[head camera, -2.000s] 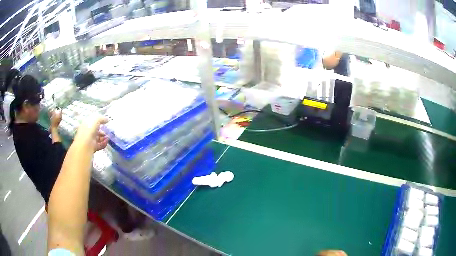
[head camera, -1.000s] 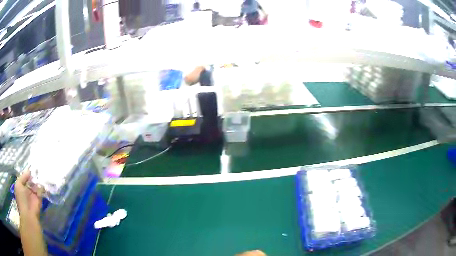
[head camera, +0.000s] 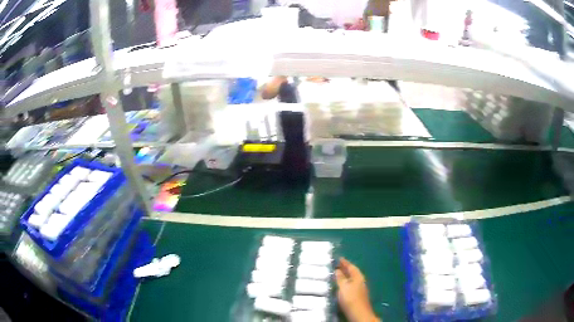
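A clear tray (head camera: 294, 286) with two columns of white units lies low in the middle of the view, its near end cut off by the picture's edge. My right hand (head camera: 354, 290) holds its right rim, fingertips at the edge. My left hand is not in view. A blue tray stack (head camera: 415, 277) holding white units in two columns lies to the right on the green bench. At the left stands a tall stack of blue and clear trays (head camera: 94, 251), white units in its top blue tray.
A crumpled white cloth or glove (head camera: 157, 266) lies beside the left stack. A pale rail (head camera: 283, 222) crosses behind the trays. Beyond are a small clear bin (head camera: 328, 158), a black device with a yellow label (head camera: 259, 148) and a metal post (head camera: 116, 119).
The clear tray has come off the left stack to the middle, uncovering a blue tray. My left hand has left view; my right hand now shows at the tray. The view has turned right overall.
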